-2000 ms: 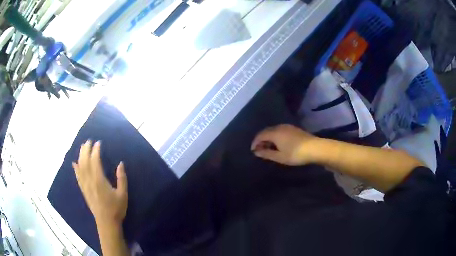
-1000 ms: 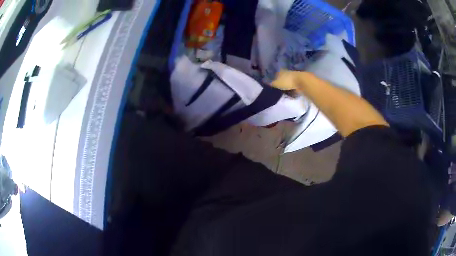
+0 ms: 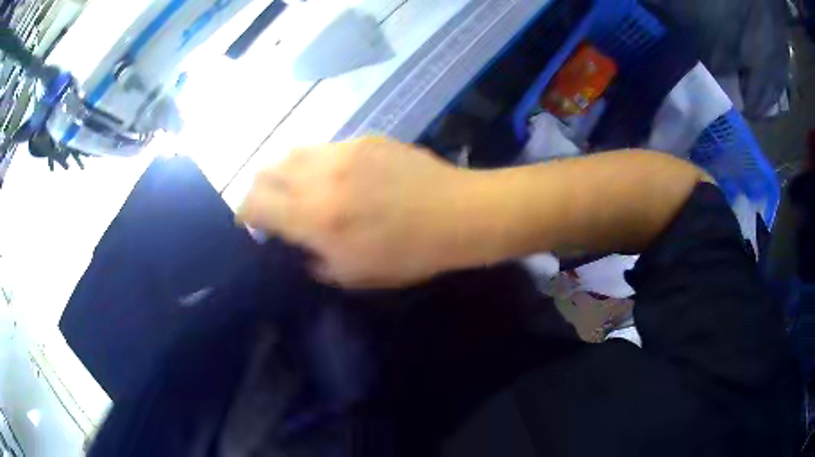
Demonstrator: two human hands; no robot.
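Observation:
A navy panel (image 3: pixel 152 259) lies on the white sewing machine table, its far corner under the bright lamp glare by the needle. A small pale mark shows on the dark cloth. My right hand (image 3: pixel 348 210) is blurred and reaches left across the table's front edge, fingertips by the panel's right side. Dark cloth lies under and below it; whether the fingers grip it cannot be told. My left hand is not in view. The white machine head (image 3: pixel 116 112) stands at the upper left.
A pale grey template (image 3: pixel 344 49) and a dark strip (image 3: pixel 256 29) lie on the table. The ruler strip (image 3: pixel 429 76) runs along its front edge. At right is a blue basket (image 3: pixel 639 31) with an orange-red item (image 3: pixel 581 78). Grey and white cloth (image 3: pixel 693 107) lies beside it.
The view swung right to the basket and back. My right hand moved from the cloth at the basket to the navy panel's side. My left hand, earlier flat on the panel, is out of sight.

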